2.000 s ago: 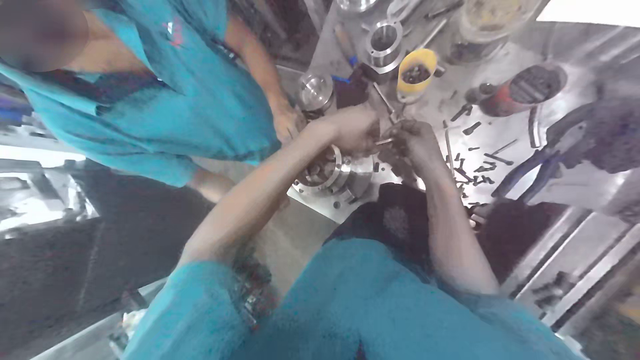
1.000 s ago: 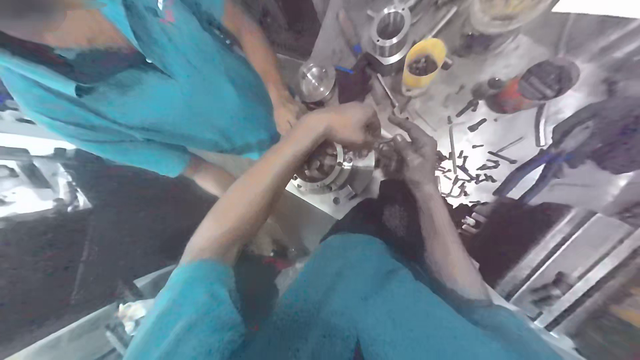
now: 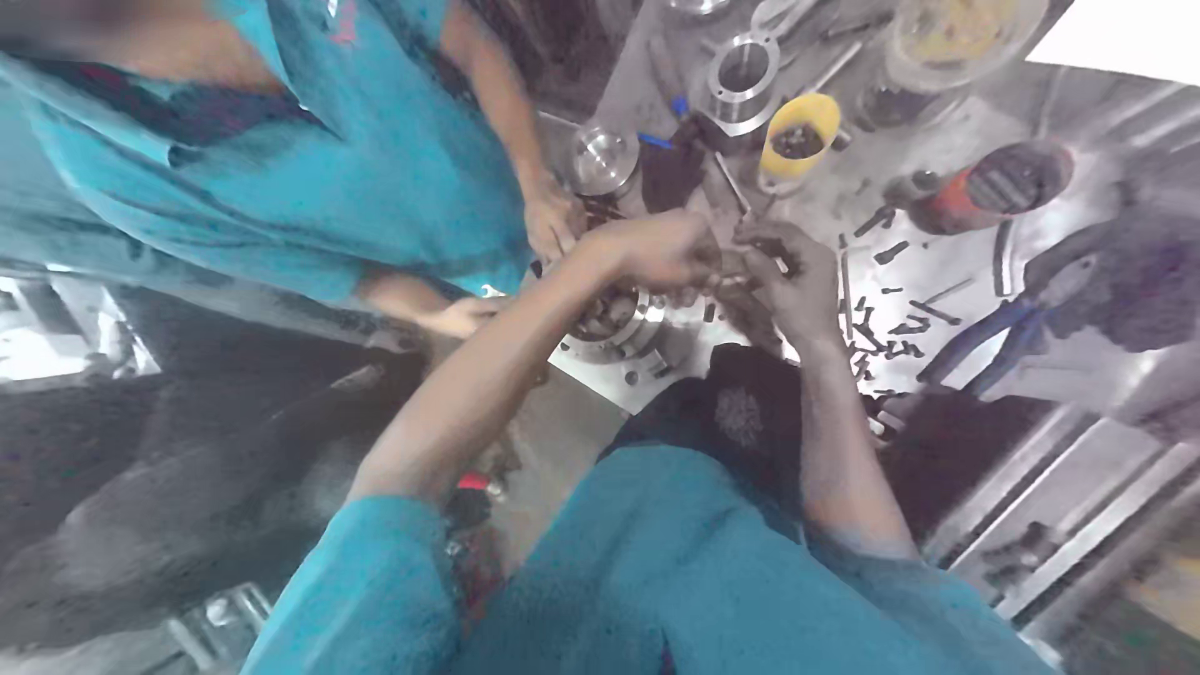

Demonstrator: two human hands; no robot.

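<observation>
My left hand [image 3: 667, 251] is curled near a round flanged metal part [image 3: 614, 328] that holds several small pieces; what its fingers hold is too blurred to tell. Close on its right, my right hand [image 3: 787, 272] has its fingers bent around something small and dark that I cannot make out. A thin metal rod [image 3: 732, 183] lies just above the two hands. Behind them stand a yellow cup [image 3: 802, 141] of small metal parts and a flanged metal ring [image 3: 743, 80]. Scattered bolts [image 3: 891, 337] lie on the metal table right of my right hand.
A co-worker in a blue shirt [image 3: 375, 159] stands at the left, with one hand [image 3: 551, 223] by the round part. Blue-handled pliers [image 3: 1017, 323], a red container [image 3: 994, 192] of metal pieces and a clear tub [image 3: 961, 37] are at the right. A metal disc part [image 3: 605, 159] stands at the back.
Two seconds ago my hands were together around a thin rod-like piece; they are now slightly apart. The co-worker's lower hand has come nearer the round part.
</observation>
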